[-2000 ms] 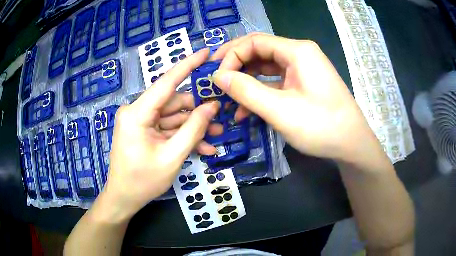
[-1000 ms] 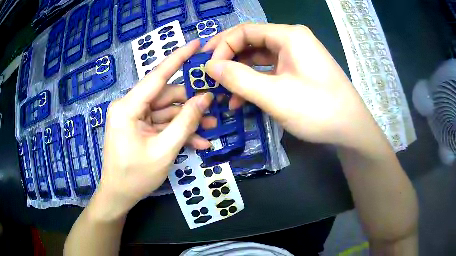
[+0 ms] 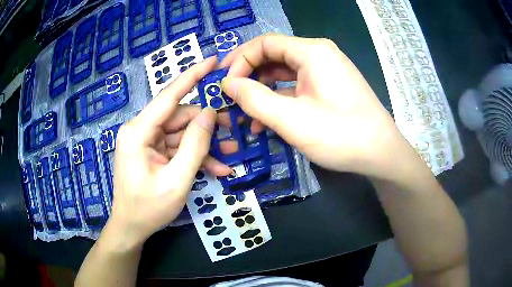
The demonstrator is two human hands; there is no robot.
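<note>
A blue phone case [image 3: 252, 162] is held up in front of me, tilted, over the tray. My left hand [image 3: 163, 162] grips it from the left, thumb near the lower edge of its camera corner and fingers behind. A gold camera ring sticker [image 3: 215, 96] lies on the camera corner. My right hand [image 3: 314, 101] has its thumb and index finger at the ring's right side and other fingers at the case's edge; those fingertips partly hide the ring. A white sticker sheet [image 3: 210, 231] with dark round and diamond shapes runs beneath my left hand and the case.
Rows of blue cases [image 3: 97, 101] lie on a clear plastic tray [image 3: 62, 232], several with pale rings. A stack of pale sticker sheets [image 3: 412, 78] lies at the right. A white fan [image 3: 497, 123] is at the right edge. More blue cases [image 3: 59, 17] lie at the top left.
Both hands and the held case have shifted slightly left. My left thumb has moved down and left, off the camera corner's middle. My right thumb and index finger stay at the ring.
</note>
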